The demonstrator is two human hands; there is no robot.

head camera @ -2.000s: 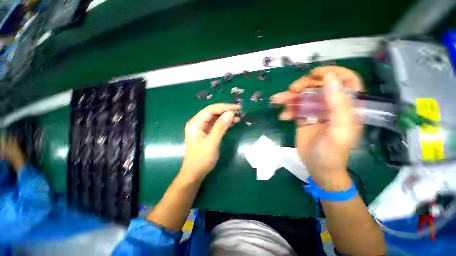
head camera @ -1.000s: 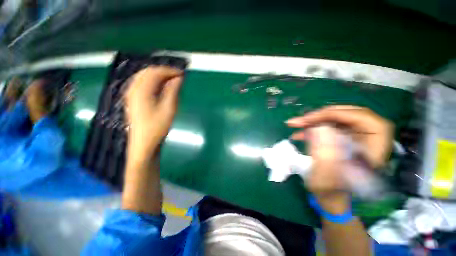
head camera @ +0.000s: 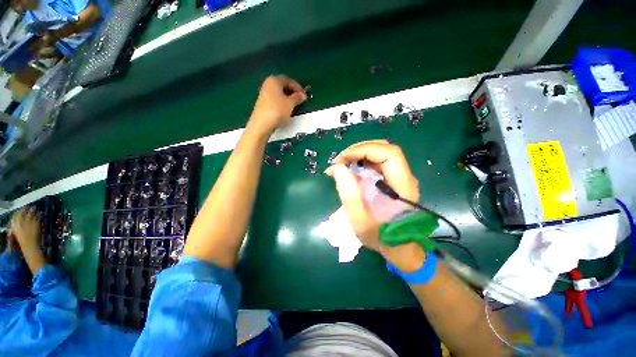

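My left hand (head camera: 276,103) is stretched out over the green surface beyond the white rail. Its fingertips are together at a tiny dark part (head camera: 307,91); I cannot tell if they grip it. My right hand (head camera: 376,183) holds a dispensing syringe (head camera: 380,202) with a pinkish barrel and a green adapter head (head camera: 408,229) at the rear. The fingers hide its tip. Small dark and silvery parts (head camera: 312,161) lie loose on the green bench and the rail, left of and beyond my right hand. Crumpled white paper (head camera: 341,236) lies partly under my right hand.
A black parts tray (head camera: 143,233), partly filled, lies left of my left arm. A grey box (head camera: 537,153) with a yellow label stands at right, with white cloth (head camera: 551,259) and red-handled pliers (head camera: 577,300) below. A blue bin (head camera: 605,75) is upper right. Another person's hand (head camera: 26,226) is far left.
My left hand has moved from over the black tray to beyond the white rail. My right hand has turned the syringe, so its green head faces me. The view has shifted.
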